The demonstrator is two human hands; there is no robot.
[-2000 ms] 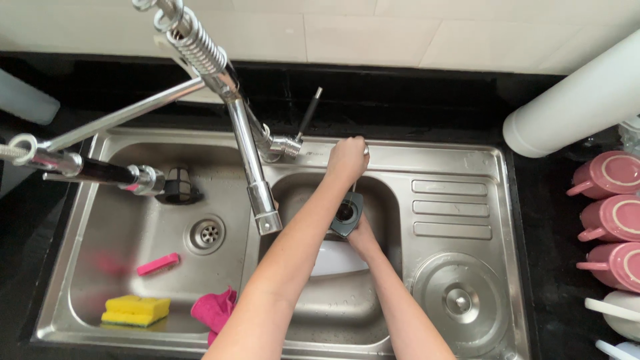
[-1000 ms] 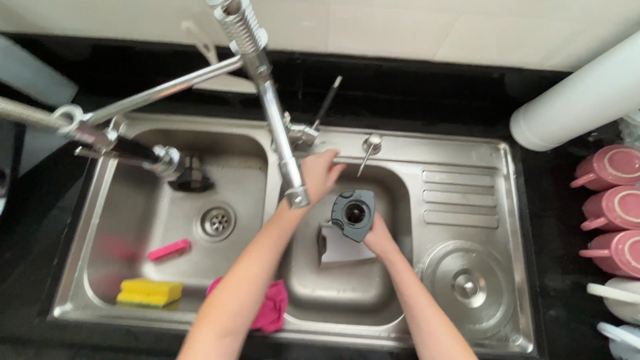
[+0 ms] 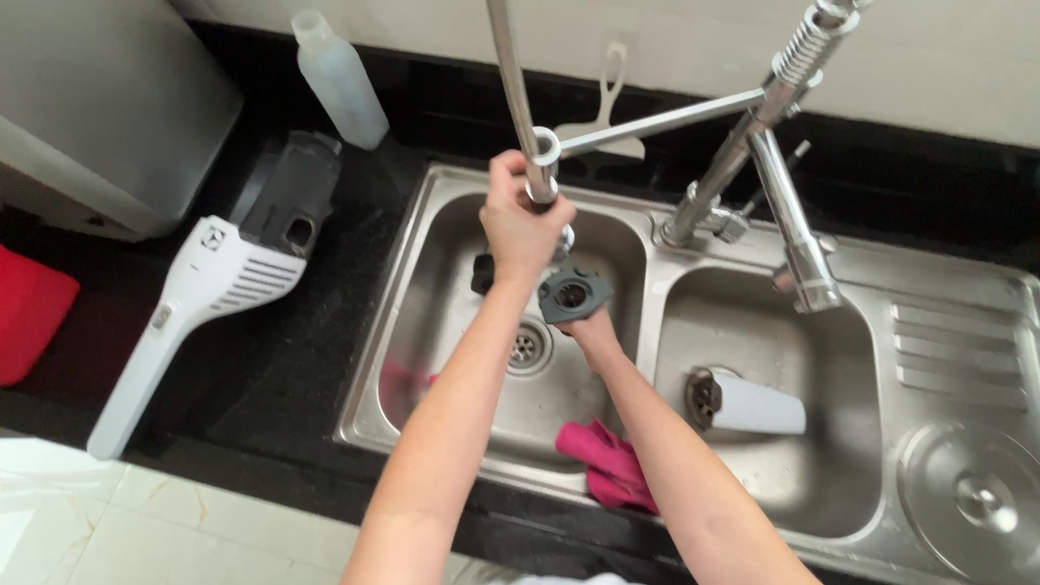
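Note:
My left hand [image 3: 520,227] grips the lower part of the spring faucet's spray head [image 3: 540,175] above the left sink basin [image 3: 439,268]. Just below and to the right, my right hand [image 3: 591,329] holds a dark grey plastic vacuum part [image 3: 574,295] with a round opening facing up. A black part [image 3: 483,275] lies partly hidden behind my left wrist. In the right basin, a white plastic vacuum part [image 3: 756,404] rests on its side by the drain. A magenta cloth [image 3: 605,463] hangs over the front rim of the left basin.
A white and black handheld vacuum body [image 3: 231,272] lies on the black counter at left, near a translucent plastic bottle [image 3: 341,85] and a red item [image 3: 32,317]. The faucet column [image 3: 715,171] stands behind the basins. A white spatula [image 3: 609,122] leans at the wall.
My left hand has moved left from the right basin and taken hold of the spray head. My right hand has carried the grey part over the left basin. The view has shifted left.

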